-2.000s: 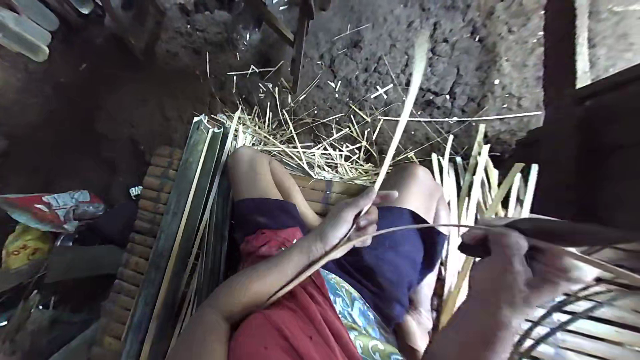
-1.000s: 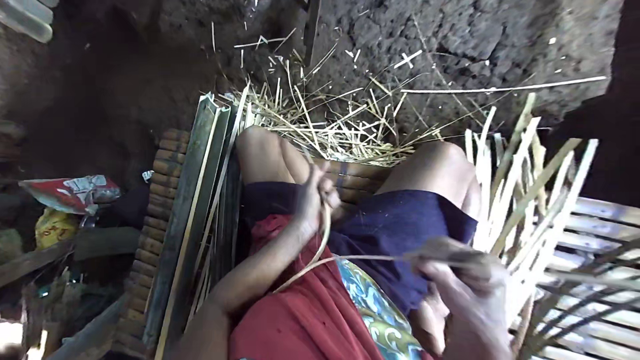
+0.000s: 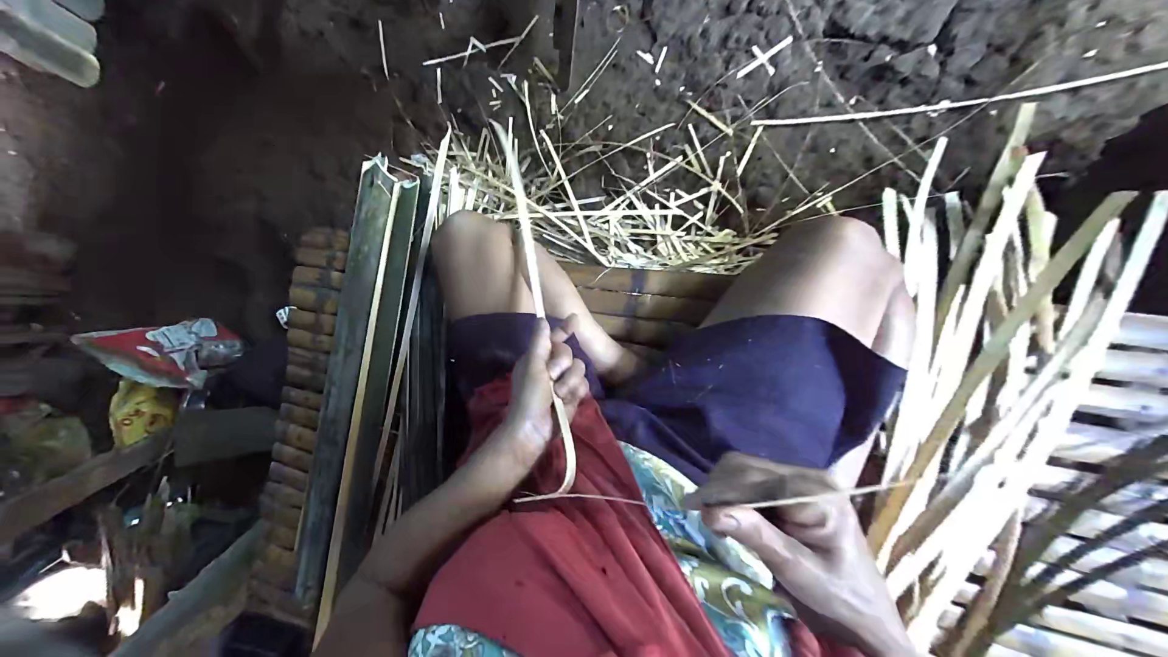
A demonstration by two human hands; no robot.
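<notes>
A pale split-bamboo strip [image 3: 525, 210] is gripped in my left hand [image 3: 547, 379] above my lap; its far part points up past my knee and its near end curves down over the red cloth [image 3: 538, 566]. My right hand [image 3: 803, 529] is closed on a dark, flat object [image 3: 762, 479], perhaps a blade, partly hidden by the fingers. A thin strip [image 3: 593, 497] runs from the curved end of the pale strip towards my right hand and shows again beyond it. Whether the two strips are one piece, I cannot tell.
Halved bamboo culms [image 3: 351, 392] lie along my left side on a bamboo-slat bench [image 3: 297, 429]. Many split strips [image 3: 995, 365] stand at my right. Thin shavings [image 3: 639, 210] are heaped beyond my knees. A red plastic packet [image 3: 137, 351] lies at the far left.
The strip's far part now stands up straight from my left hand, where a second ago it was bent in a loop below. My left hand has come down nearer my lap.
</notes>
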